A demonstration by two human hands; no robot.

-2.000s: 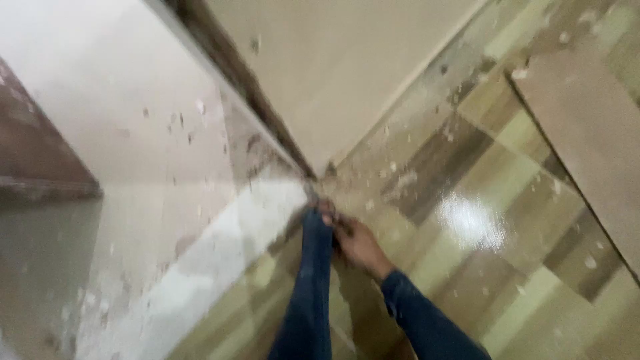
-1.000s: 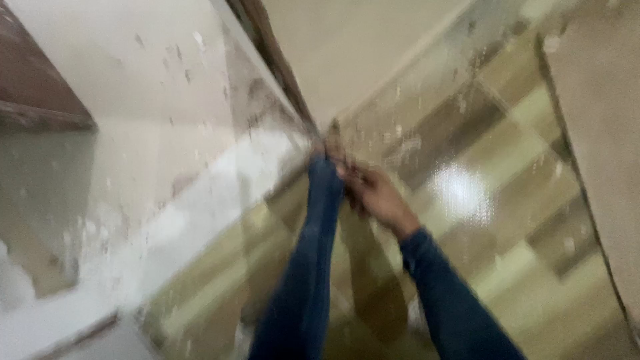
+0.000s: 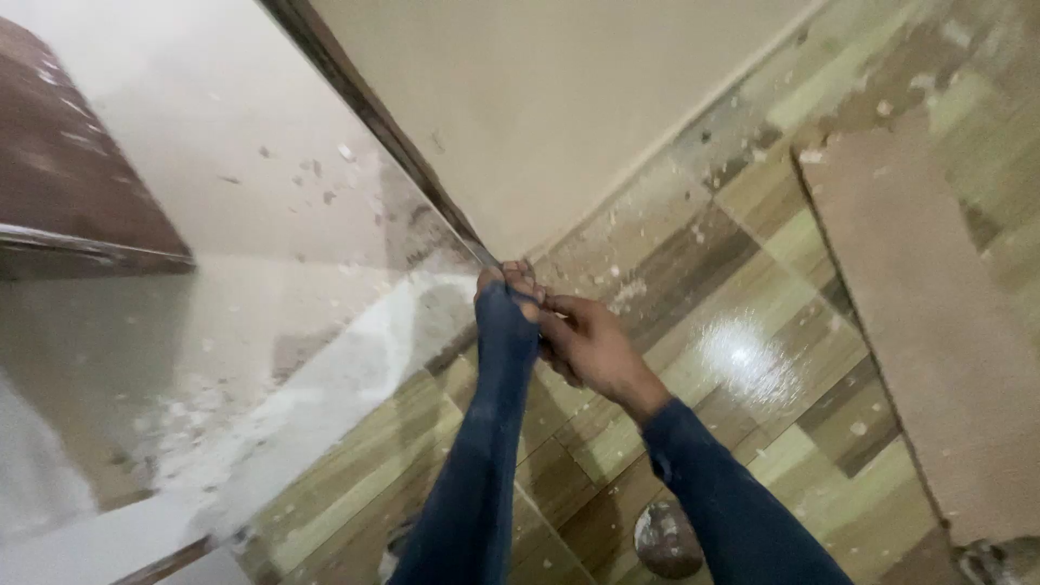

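My left hand, in a long blue sleeve, is at the lower end of a thin strip or blade edge by the foot of the wall corner. Its fingers are curled, but what they hold is too small and blurred to tell. Just right of it, my right hand has thumb and fingers drawn together against the left hand's side; any object between them is hidden. A dark gap runs down beside the cream wall panel to the hands.
Wood-patterned floor tiles carry white specks and debris. A flat brown board lies at the right. A round, stained object is on the floor below my right forearm. At the left are a white ledge with crumbs and a dark brown panel.
The view has shifted, bringing the round object on the floor into sight. Both hands stay close together at the foot of the corner.
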